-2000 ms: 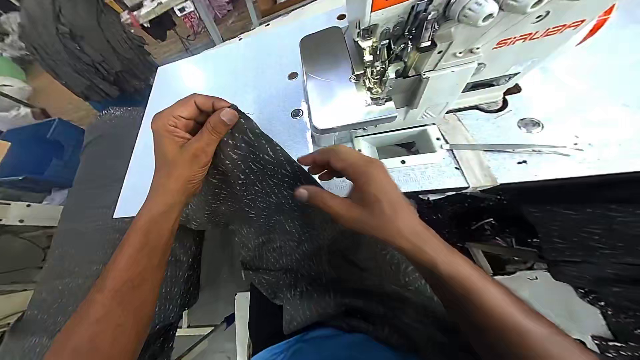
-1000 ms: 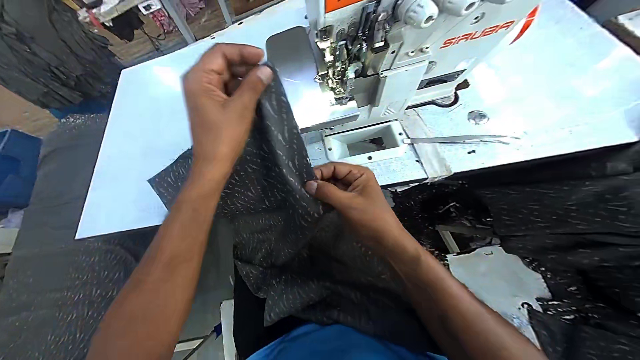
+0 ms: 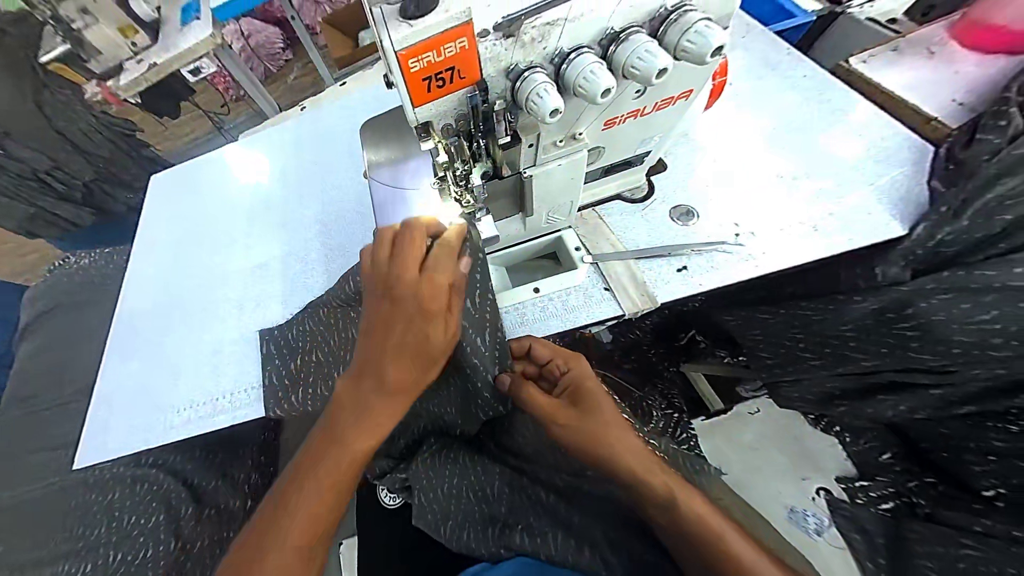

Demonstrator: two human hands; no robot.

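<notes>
A Siruba overlock sewing machine [image 3: 552, 136] stands on the white table. My left hand [image 3: 416, 296] holds the top of a dark grey fabric piece with light flecks [image 3: 320, 344], its fingertips right at the lit presser foot [image 3: 480, 220]. Lower down, my right hand [image 3: 560, 392] pinches the same fabric's right edge between thumb and fingers, just off the table's front edge. The fabric lies partly on the table and hangs down over my lap. Whether its edge is under the foot is hidden by my left fingers.
Metal tweezers [image 3: 664, 252] lie right of the machine's white-rimmed opening [image 3: 536, 268]. More flecked dark fabric [image 3: 920, 344] is heaped at the right, and grey fabric [image 3: 64, 336] hangs at the left. A whitish scrap [image 3: 776, 456] lies below the table's front edge.
My left hand has brought the fabric's top edge to the presser foot. My right hand, apart from the fabric two seconds ago, now grips its edge. The view has moved closer to the machine.
</notes>
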